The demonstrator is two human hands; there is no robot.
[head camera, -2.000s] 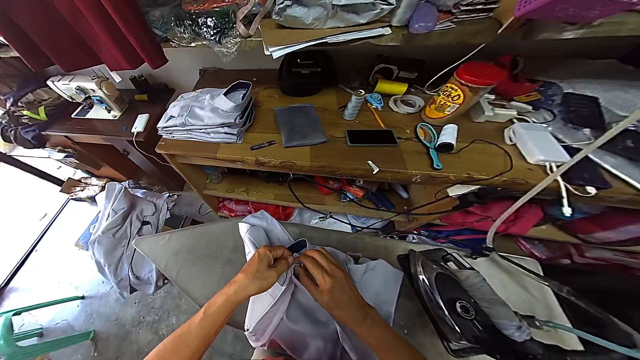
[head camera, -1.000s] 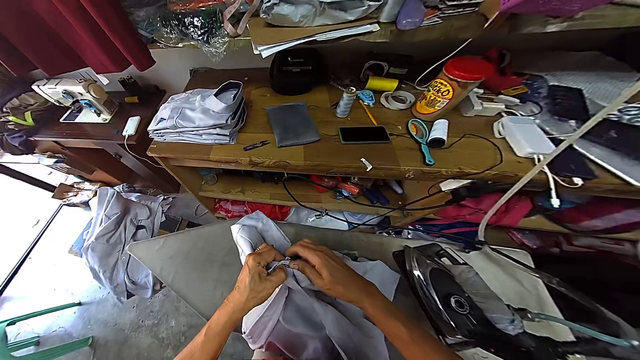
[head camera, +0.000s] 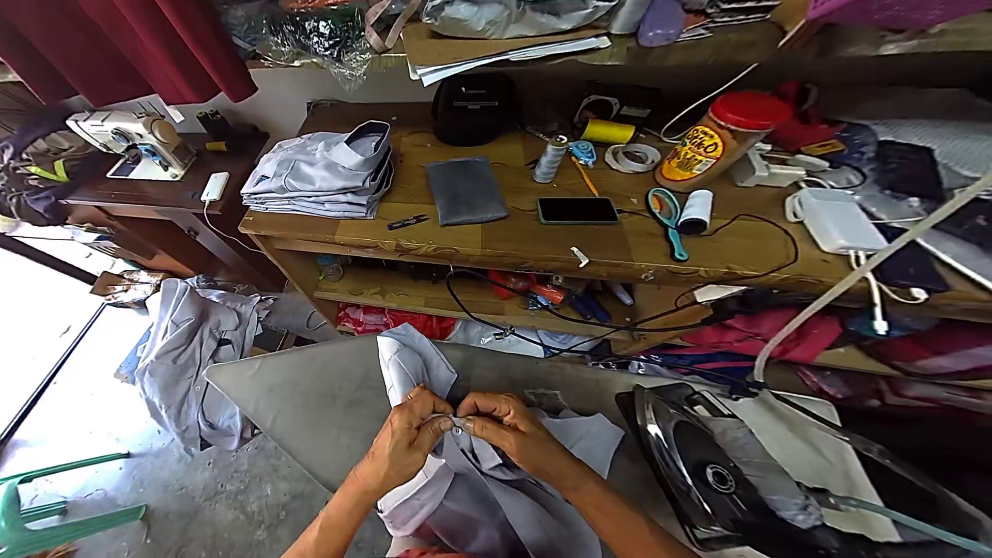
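Observation:
A light grey shirt (head camera: 480,496) lies across the near side of a grey ironing board (head camera: 310,403). My left hand (head camera: 415,434) pinches the shirt's edge between thumb and fingers. Close against it, my right hand (head camera: 504,426) pinches the same edge from the other side. A small button (head camera: 457,430) shows on the cloth just below the fingertips. A sleeve or flap of the shirt stands up beyond my left hand. To the right, a steam iron (head camera: 697,473) rests on the board.
Behind the board, a wooden table (head camera: 349,232) carries folded grey shirts (head camera: 322,170), a phone (head camera: 578,211), a thread spool (head camera: 550,159), a teal-handled tool (head camera: 671,225) and a red-lidded jar (head camera: 721,139). Black cables hang off its front. A sewing machine (head camera: 136,143) stands far left; more shirts (head camera: 198,356) hang below.
The dark-lined collar part seen at my fingertips two seconds ago is now mostly hidden, and the cloth there has been gathered. Both hands keep hold of the shirt.

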